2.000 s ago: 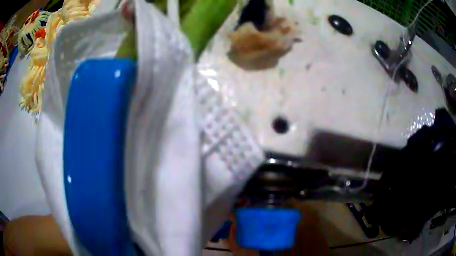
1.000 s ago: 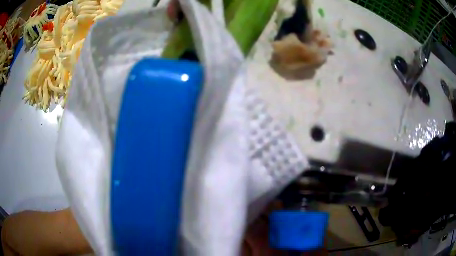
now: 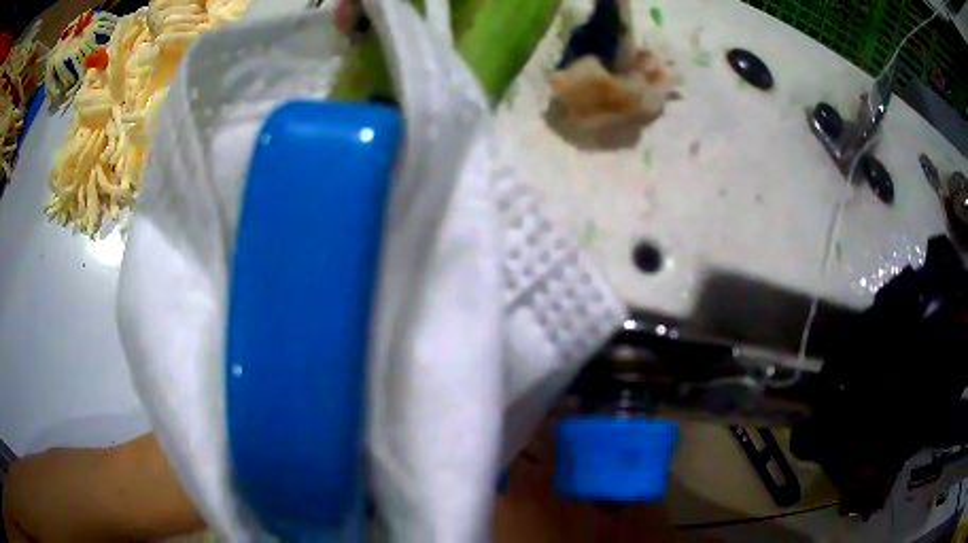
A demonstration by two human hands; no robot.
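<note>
A bare forearm [image 3: 101,490] enters at the lower left, on my left side, and runs behind the white pouch [image 3: 446,318]. The pouch hides my left hand, so its hold does not show. Dim skin-coloured patches [image 3: 589,522] show below the blue knob [image 3: 616,458]; I cannot tell what part they are. My right hand cannot be made out. The white sewing machine head [image 3: 764,202] fills the right side. The needle area and any work there are hidden.
A smooth blue object [image 3: 308,308] sits in the pouch, with a green strip [image 3: 510,42] behind it. Cream yarn bunches [image 3: 101,159] with orange-red spots lie on the white table [image 3: 64,350] at the upper left. Green basket mesh [image 3: 849,32] is at the upper right.
The pouch, knob and machine head first shifted right in the picture, then slightly back left and up. More of the left forearm shows than two seconds ago.
</note>
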